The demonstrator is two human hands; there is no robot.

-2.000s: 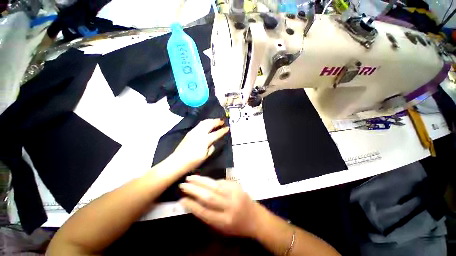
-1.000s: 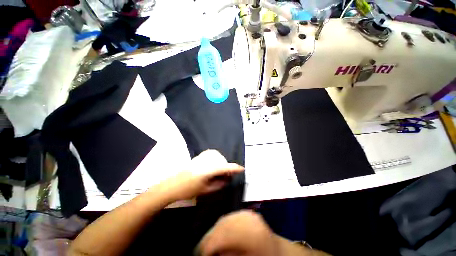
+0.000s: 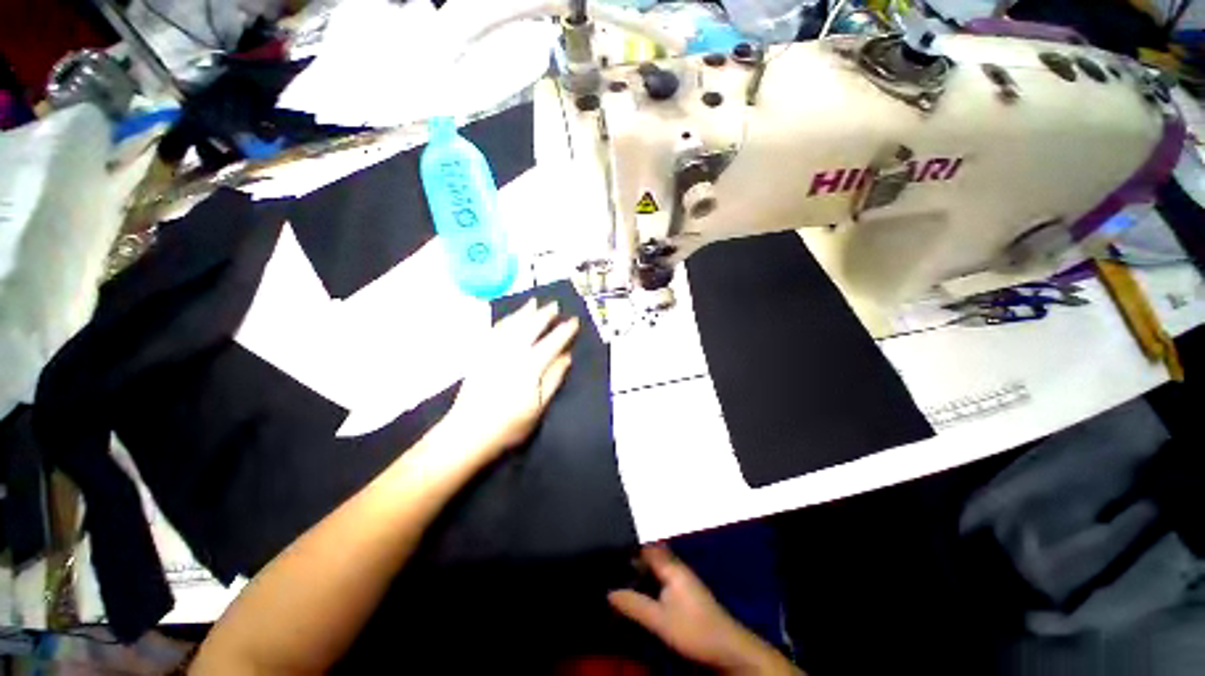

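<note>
A large black fabric piece [image 3: 542, 475] lies left of the needle and hangs over the table's front edge. My left hand [image 3: 509, 383] lies flat on it, fingers pointing to the presser foot [image 3: 611, 284]. My right hand [image 3: 674, 601] is at the table's front edge, at the fabric's lower right corner, thumb and fingers apart; whether it pinches the cloth is not clear. The white sewing machine [image 3: 846, 172] stands at the right. The fabric's edge ends just left of the needle plate [image 3: 634, 317].
A black rectangular panel [image 3: 793, 357] lies under the machine arm. Thread snips [image 3: 1015, 304] and a yellow strip [image 3: 1136, 317] lie at the right. A blue lamp head [image 3: 467, 211] hangs above the cloth. Other black pieces [image 3: 172, 291] lie left; grey fabric [image 3: 1077, 515] is below right.
The black fabric is now spread flat and wide left of the needle. My left hand has moved up from the table edge onto it. My right hand has opened and moved right.
</note>
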